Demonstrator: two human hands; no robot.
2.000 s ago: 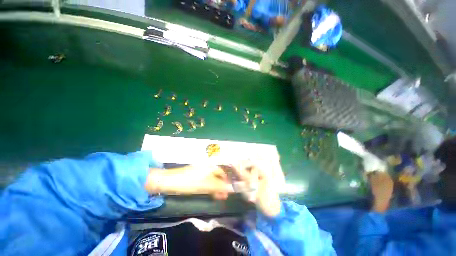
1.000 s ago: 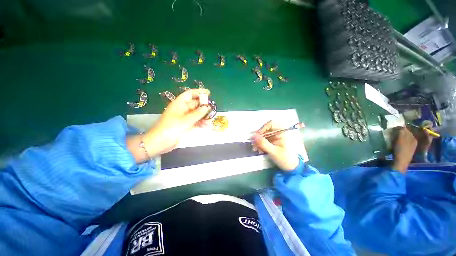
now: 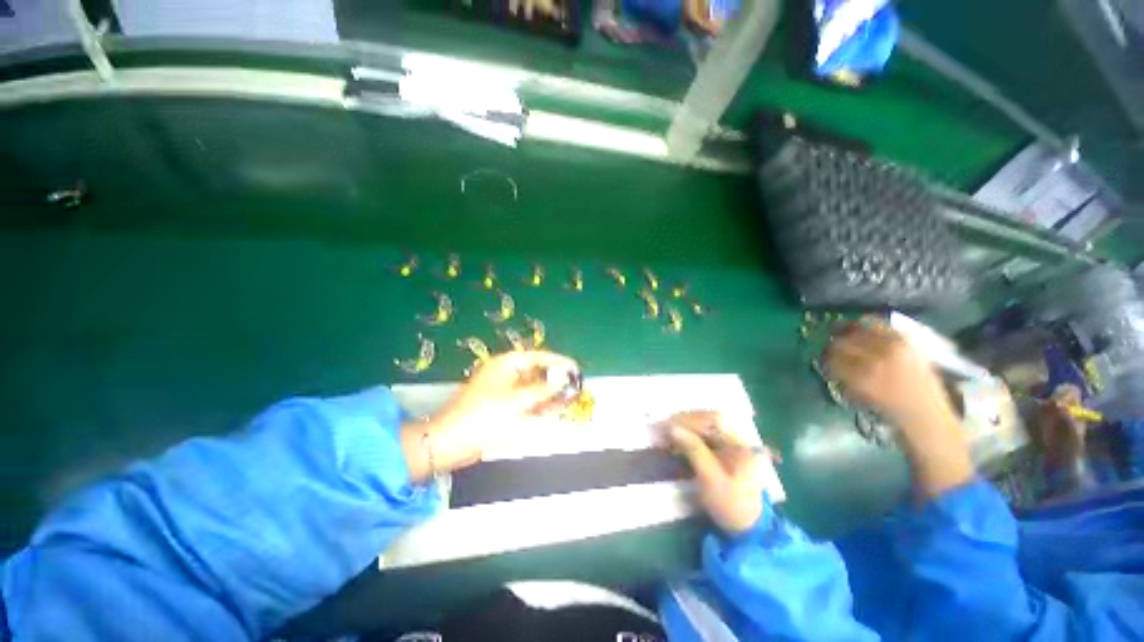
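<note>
My left hand (image 3: 508, 401) is over the upper left of the white work mat (image 3: 477, 537), its fingers pinching a small dark curved assembly (image 3: 573, 380). The gold parts (image 3: 581, 406) lie on the mat just below its fingertips, partly hidden. My right hand (image 3: 715, 462) rests at the mat's right side on the wide black strip's end, holding a slim hand tool (image 3: 760, 450) that points out to the right; its tip is blurred. Several curved circuit assemblies (image 3: 439, 309) lie in loose rows on the green bench beyond the mat.
A tall stack of component trays (image 3: 866, 232) stands at the right. A neighbouring worker's hand (image 3: 897, 389) reaches over a second batch of curved parts (image 3: 868, 426). Paper strips (image 3: 458, 98) lie along the pale rail (image 3: 226, 85). A small part (image 3: 67, 196) lies far left.
The view has tilted up, showing the rail again. My left hand has come down closer to the gold parts. The neighbour's hand has moved left over the second batch.
</note>
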